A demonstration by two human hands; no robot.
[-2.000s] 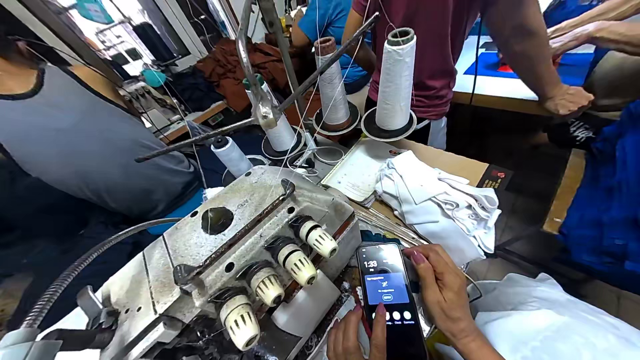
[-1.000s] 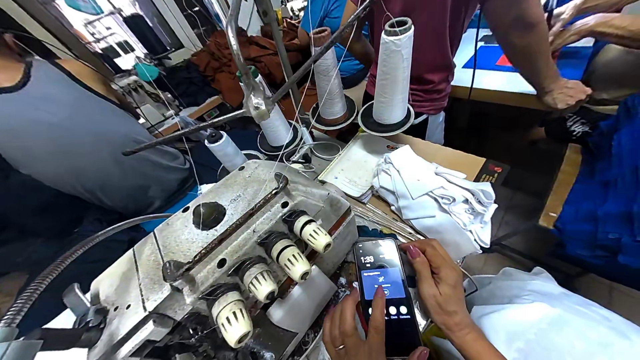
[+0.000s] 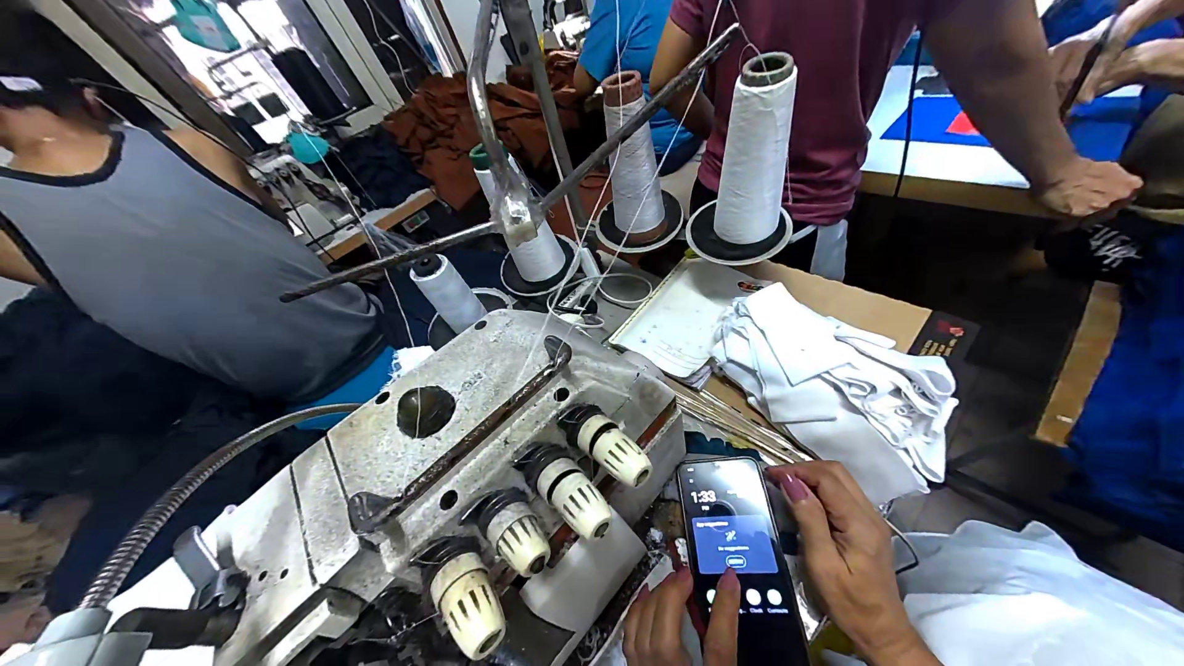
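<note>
A black smartphone [image 3: 740, 555] with its screen lit lies at the lower middle, beside an overlock sewing machine [image 3: 518, 462] with several cream tension dials. My right hand [image 3: 846, 555] grips the phone's right edge, thumb along its side. At the phone's lower left is my left hand [image 3: 680, 615], one fingertip on the lower part of the screen and the other fingers at the left edge. White fabric pieces [image 3: 832, 370] lie in a pile beyond the phone, next to an open notebook [image 3: 680, 310].
Thread cones [image 3: 758, 157] stand behind the machine under a metal thread stand [image 3: 518, 213]. White cloth [image 3: 1054, 592] bulges at lower right. A person in a grey top [image 3: 194, 268] is at left; others are at a far table [image 3: 897, 185]. Blue fabric [image 3: 1128, 407] hangs at right.
My left finger has moved over the phone's screen, from its middle one second ago to lower down now. My right hand keeps its place on the phone's edge.
</note>
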